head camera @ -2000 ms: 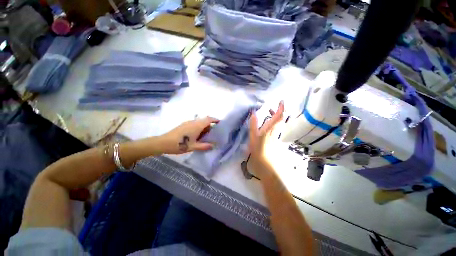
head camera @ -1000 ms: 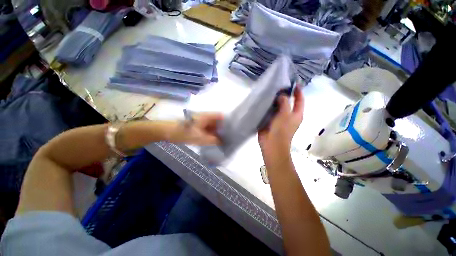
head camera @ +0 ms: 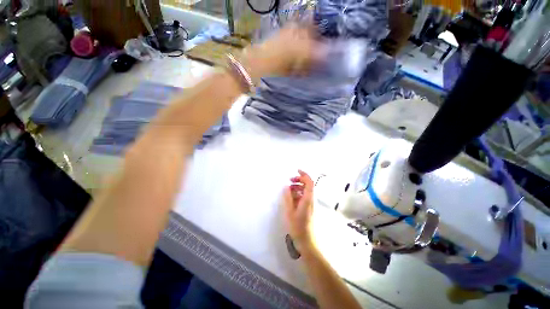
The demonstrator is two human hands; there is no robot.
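Note:
My left hand is blurred and stretched far forward, at the top of the wavy stack of blue-grey sewn pieces behind the machine bed. A blurred pale piece shows at its fingertips; whether the fingers hold it cannot be told. My right hand is over the white table left of the needle area, fingers curled, with no fabric seen in it. The flat pile of blue-grey pieces lies at the left, partly behind my left forearm.
The white sewing machine head with a blue stripe stands at the right, a black tube above it and a purple cloth strip on it. A tied blue-grey bundle lies far left. Grey ruler tape runs along the table's front edge.
The fabric piece has left the space between my hands. My left hand has moved forward to the wavy stack. My right hand has come down and back towards the table, without the piece.

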